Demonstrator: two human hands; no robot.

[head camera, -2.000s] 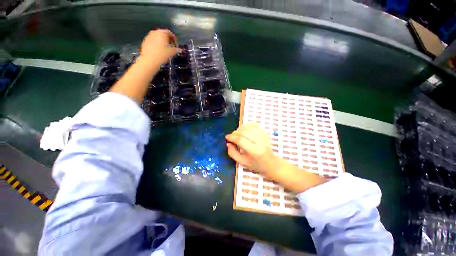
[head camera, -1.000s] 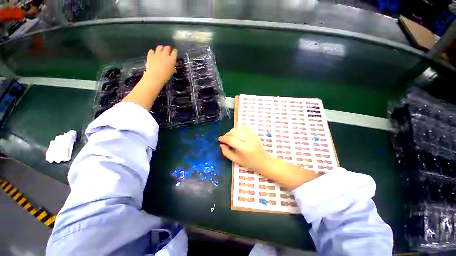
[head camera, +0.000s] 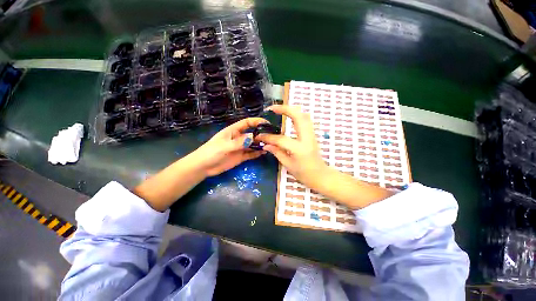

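Note:
A black plastic housing [head camera: 265, 133] is held between my two hands, left of the adhesive sheet. My left hand [head camera: 232, 147] grips it from the left, with a blue scrap at its thumb. My right hand [head camera: 298, 144] has its fingertips on the housing from the right; whether a small piece is pinched there is hidden. The white adhesive sheet [head camera: 344, 156] with columns of small brown pieces lies on a brown backing board, partly under my right forearm. The clear blister tray [head camera: 198, 110] with black housings lies beyond my left hand; two pockets show pale bits.
Blue film scraps [head camera: 247, 178] lie on the bench below my hands, and a few on the sheet. A crumpled white wipe [head camera: 66, 144] lies at the left. Stacked blister trays [head camera: 511, 176] stand at the far right. Yellow-black tape [head camera: 36, 213] marks the floor at left.
My left hand has come back from the blister tray to my right hand, and a black housing is now held between them. My right hand's fingers have spread around it. The view has shifted.

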